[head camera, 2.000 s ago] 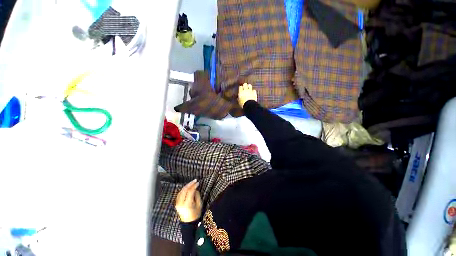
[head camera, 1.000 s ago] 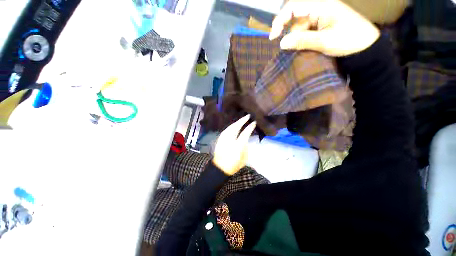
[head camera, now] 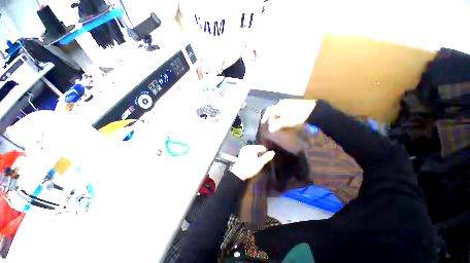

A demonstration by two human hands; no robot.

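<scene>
A dark brown and black cloth piece (head camera: 286, 164), blurred by motion, hangs between my hands beside the table. My right hand (head camera: 289, 114) is above it, fingertips closed on its upper edge. My left hand (head camera: 252, 161) is lower and nearer the table, with thumb and fingers on the cloth's left side. More brown cloth hangs below my left hand. The brown plaid stack (head camera: 332, 156) lies behind and right of the held piece, on blue material (head camera: 315, 198).
The white machine table (head camera: 149, 205) is at left, with a green scissors handle (head camera: 177, 147), a dark control panel (head camera: 149, 97) and blurred metal machine parts (head camera: 51, 192). A brown board (head camera: 366, 72) stands behind the stack. Dark garments (head camera: 443, 133) are at right. A person's printed top (head camera: 221, 18) shows at top.
The view has swung up and toward the table, showing more of it. My right hand has lifted cloth from the stack. My left hand has risen from my lap and now meets the cloth.
</scene>
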